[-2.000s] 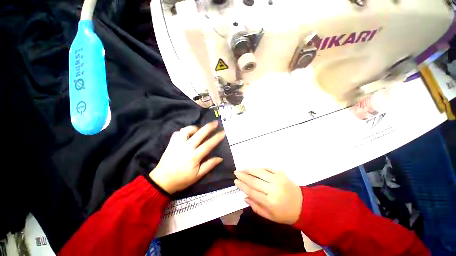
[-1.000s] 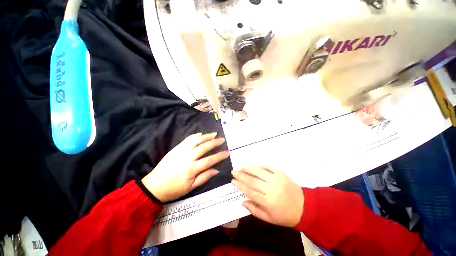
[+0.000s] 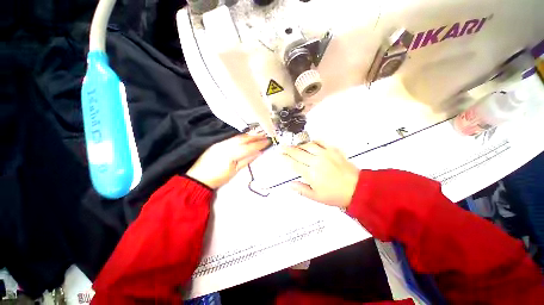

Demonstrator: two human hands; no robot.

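Observation:
The black garment cloth point(image 3: 161, 119) is heaped left of the sewing machine point(image 3: 334, 53), and its edge runs to the presser foot point(image 3: 275, 140). My left hand point(image 3: 223, 159) lies on the cloth's near edge with its fingertips close to the foot; whether the fingers grip the cloth is hard to tell. My right hand point(image 3: 322, 173) lies flat on the white table just right of the foot, fingers a little apart, with nothing seen in it. A thin dark line or thread point(image 3: 253, 183) shows on the table between my hands.
A blue machine lamp point(image 3: 108, 131) on a white gooseneck hangs over the cloth at left. The white sewing table point(image 3: 256, 250) has ruler marks along its front edge. Blue baskets point(image 3: 525, 190) are partly visible below the table at right.
The cloth has moved up toward the foot, baring the table in front. Both hands have moved forward to beside the foot. The view has shifted somewhat.

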